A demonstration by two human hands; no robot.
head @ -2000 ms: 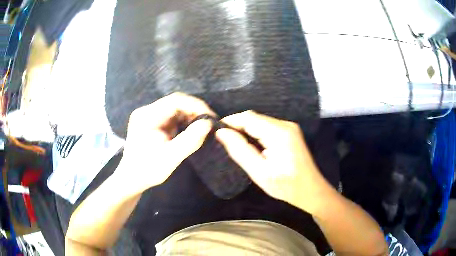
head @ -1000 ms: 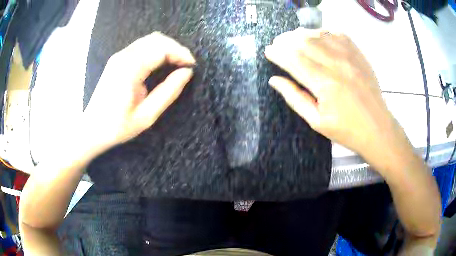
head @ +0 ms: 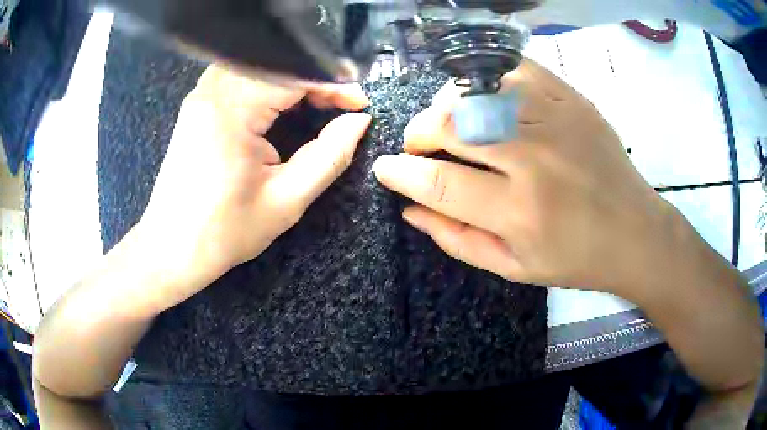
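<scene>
A dark textured garment panel (head: 320,311) covers the middle of the table and hangs to its front edge. My left hand (head: 252,159) lies on the panel, fingertips pinched close together left of the presser foot (head: 388,65). My right hand (head: 538,185) lies flat on the panel at the right, fingertips pressing the cloth just below the foot. A grey knob (head: 486,116) under a dark round disc hides part of my right hand. The sewing machine head (head: 252,34) is blurred above the work. A separate pocket piece cannot be made out.
The white table (head: 580,311) shows at both sides, with a ruler tape (head: 601,340) along its front edge. A dark red loop (head: 652,32) lies at the upper right. Dark cloth (head: 50,67) is at the upper left. A dark line crosses the table at the right.
The view has shifted in under the machine head. Both hands have moved closer together, on the panel by the foot. The small dark piece held at first and the pale chalk marks no longer show.
</scene>
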